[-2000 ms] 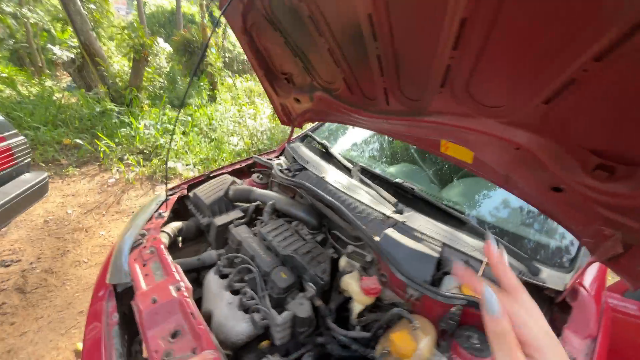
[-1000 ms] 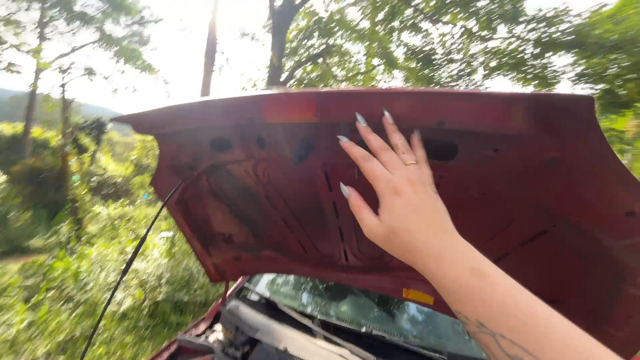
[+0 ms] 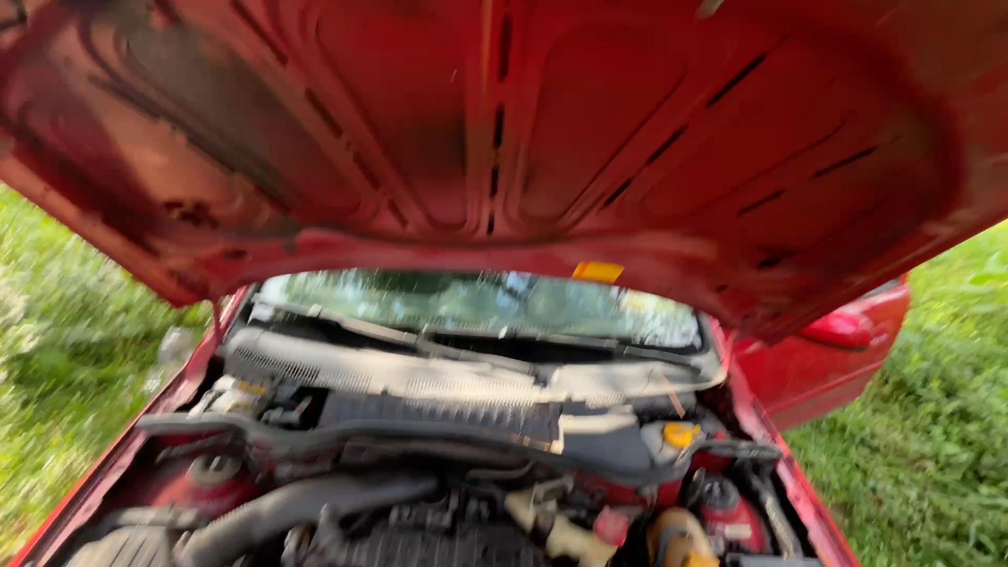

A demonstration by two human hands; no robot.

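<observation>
Neither of my hands shows in the head view now. The raised red car hood point(image 3: 504, 142) fills the upper half, its ribbed underside facing me, with a yellow sticker point(image 3: 598, 272) near its rear edge. Beneath it is the engine bay, with a black ribbed engine cover point(image 3: 441, 543), a thick dark air hose point(image 3: 307, 504) at left and a cream reservoir with a pinkish-red cap point(image 3: 610, 526). A yellow cap point(image 3: 680, 434) sits farther back at right. The picture is partly blurred.
Behind the bay lie the grey cowl panel point(image 3: 378, 370), the wipers and the windshield point(image 3: 472, 307). A red car door point(image 3: 835, 354) stands out at the right. Grass point(image 3: 929, 425) borders the car on both sides.
A hand with pale pointed nails, raised before the hood's underside one second ago, has left the view. The view has swung down to the engine bay from its front.
</observation>
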